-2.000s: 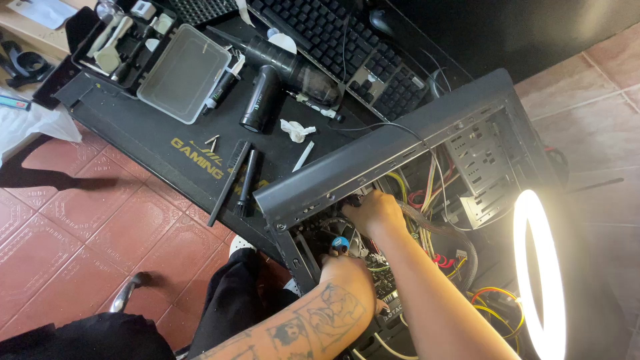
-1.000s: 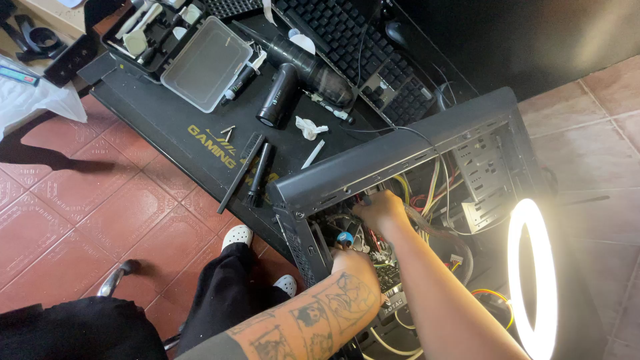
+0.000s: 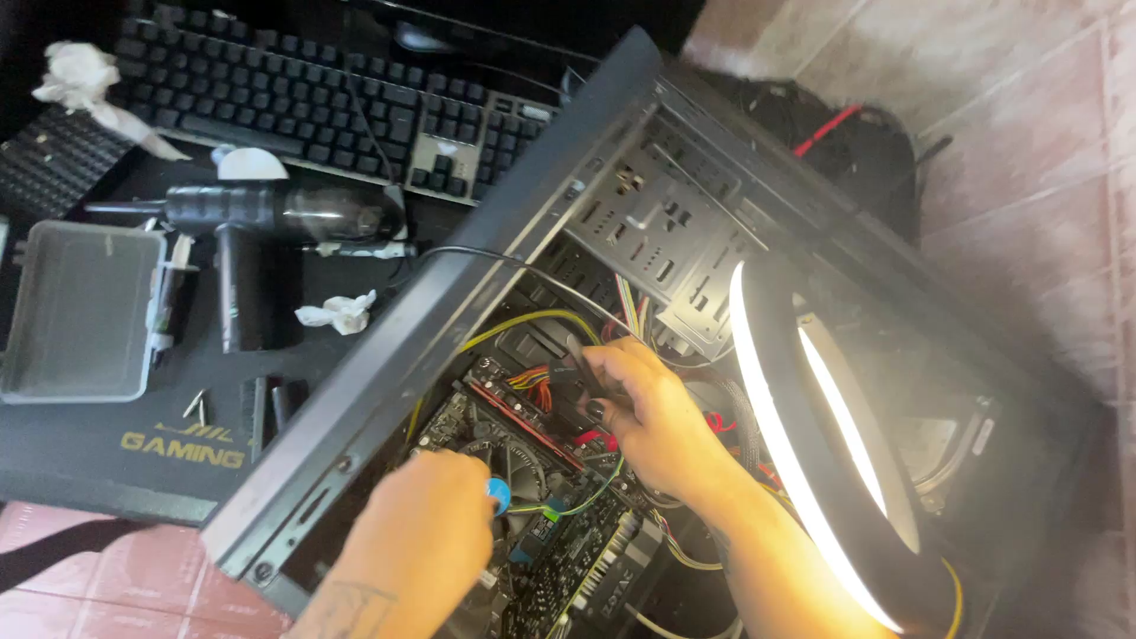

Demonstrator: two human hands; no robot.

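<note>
The black computer case [image 3: 426,311] lies open on its side with its inner parts showing. Over the lower left of the motherboard, beside the CPU cooler fan [image 3: 510,470], is my left hand [image 3: 426,524]; its fingers are curled and their tips hidden, with a round blue piece [image 3: 499,495] next to them. My right hand [image 3: 652,408] pinches a dark cable or connector [image 3: 577,382] between thumb and fingers, close to the orange and red wires [image 3: 531,380] and the memory slots. A graphics card [image 3: 603,577] sits below the fan. Whether my left hand grips anything cannot be seen.
A lit ring lamp [image 3: 781,444] stands close to my right forearm. Left of the case are a black handheld blower [image 3: 257,213], a clear plastic box lid [image 3: 84,311], crumpled tissue [image 3: 339,312] and a keyboard [image 3: 293,106]. A thin cable [image 3: 532,271] crosses the case's edge.
The view has moved much closer to the case. My left hand has shifted away from my right hand, uncovering the cooler fan between them. My right hand now shows a dark cable or connector at its fingertips.
</note>
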